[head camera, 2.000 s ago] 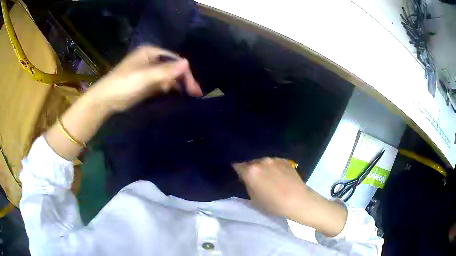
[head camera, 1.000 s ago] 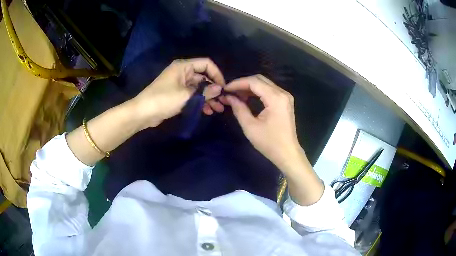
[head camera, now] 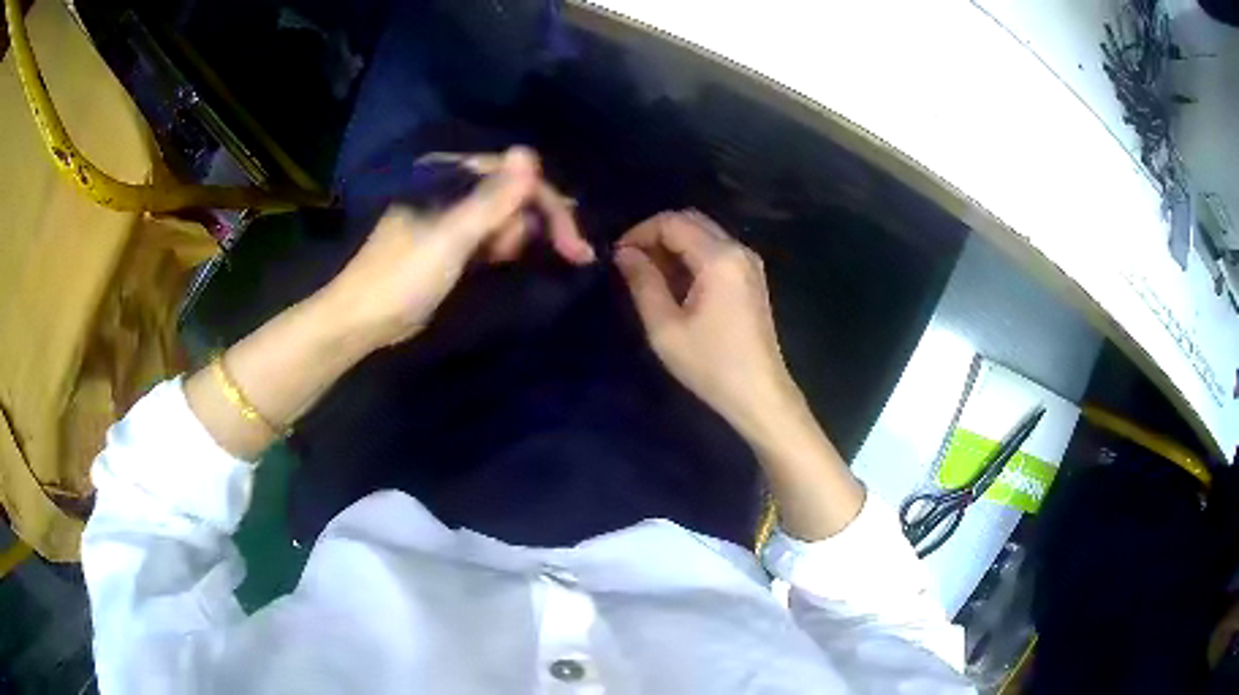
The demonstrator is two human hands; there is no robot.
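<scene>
Dark navy cloth (head camera: 544, 394) covers the lap and blends into the dark area beyond. My left hand (head camera: 469, 238) is over the upper left of it, blurred, its fingers pointing right. Something dark shows at its upper fingers, but I cannot tell whether it is gripped. My right hand (head camera: 713, 306) is just to the right, thumb and forefinger pinched together on a small dark piece, hard to make out against the cloth. The two hands' fingertips are close, with a narrow gap between them.
A white tabletop (head camera: 870, 95) curves across the upper right, with dark scraps (head camera: 1148, 109) on it. Black-handled scissors (head camera: 972, 482) lie on a white and green booklet (head camera: 1006, 435) at right. A yellow tube frame (head camera: 129, 194) and tan cloth (head camera: 82, 299) are at left.
My right hand came up from the lower right to beside my left hand. Since one second ago, my left hand has turned and drawn slightly apart; the navy piece hanging below it no longer shows.
</scene>
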